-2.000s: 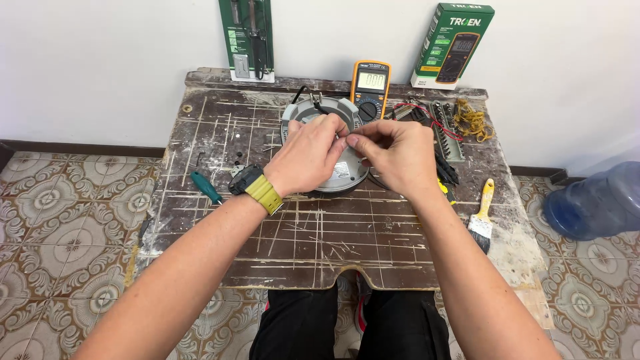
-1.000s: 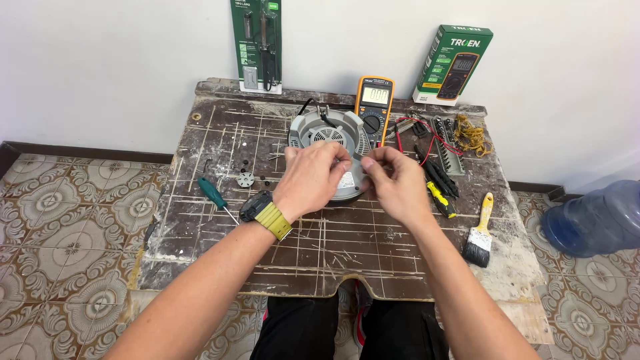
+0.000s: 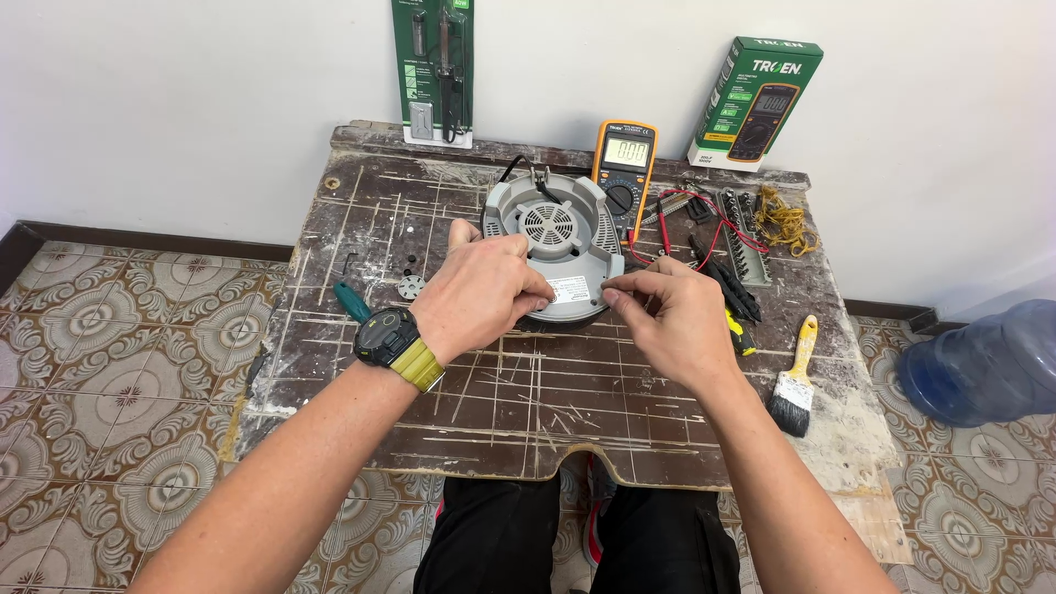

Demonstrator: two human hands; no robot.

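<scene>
A round grey plastic appliance base [image 3: 582, 243] with a vented centre, a label and a black cord lies on the scratched brown worktable [image 3: 511, 412]. My left hand [image 3: 483, 280] rests on its lower left side, fingertips by the label; whether they pinch something small cannot be told. At the lower right rim is my right hand [image 3: 668, 318], its thumb and forefinger close together near the edge, their contents too small to make out. Left of the base lie a screwdriver with a teal handle [image 3: 352, 302] and a small perforated metal disc [image 3: 411, 287].
Behind the base stands an orange digital multimeter [image 3: 624, 177] with red leads. To the right are a socket set [image 3: 742, 239], yellow cord [image 3: 784, 223], black-handled pliers [image 3: 726, 280] and a paintbrush [image 3: 796, 379]. A packaged soldering iron [image 3: 441, 74] and a multimeter box [image 3: 755, 107] stand at the back.
My hands, close together over the base before, are now apart, the right one at its right rim. More of the base and its label shows.
</scene>
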